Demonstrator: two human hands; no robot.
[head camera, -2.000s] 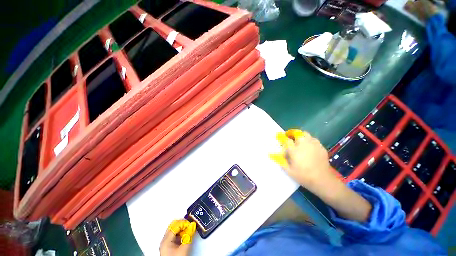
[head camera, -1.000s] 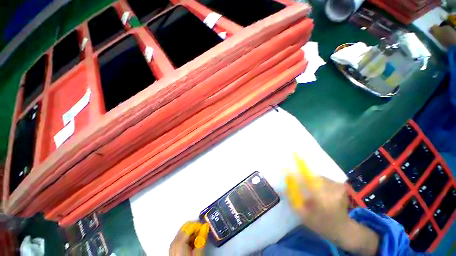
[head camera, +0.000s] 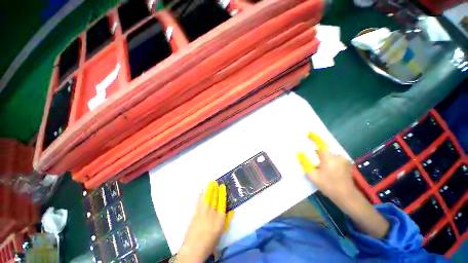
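Note:
A black phone (head camera: 252, 177) with a printed film on its face lies flat on the white sheet (head camera: 184, 180), tilted up to the right. My left hand (head camera: 213, 208) has yellow finger cots; its fingertips rest on the phone's lower-left end and cover that corner. My right hand (head camera: 326, 167), also with yellow finger cots, is to the right of the phone with thumb and finger apart, not touching it and with nothing seen in it.
A thick stack of red-orange foam trays (head camera: 205, 85) stands behind the sheet. A second phone tray (head camera: 410, 174) is at the right. A strip of printed films (head camera: 110, 221) lies at the left. A metal dish (head camera: 392, 54) with wipes and bottles is at the upper right, near white paper (head camera: 327, 47).
My left hand has moved up onto the phone's lower-left end, its fingers now stretched over it. My right hand, blurred before, is now still beside the phone. The camera view has shifted.

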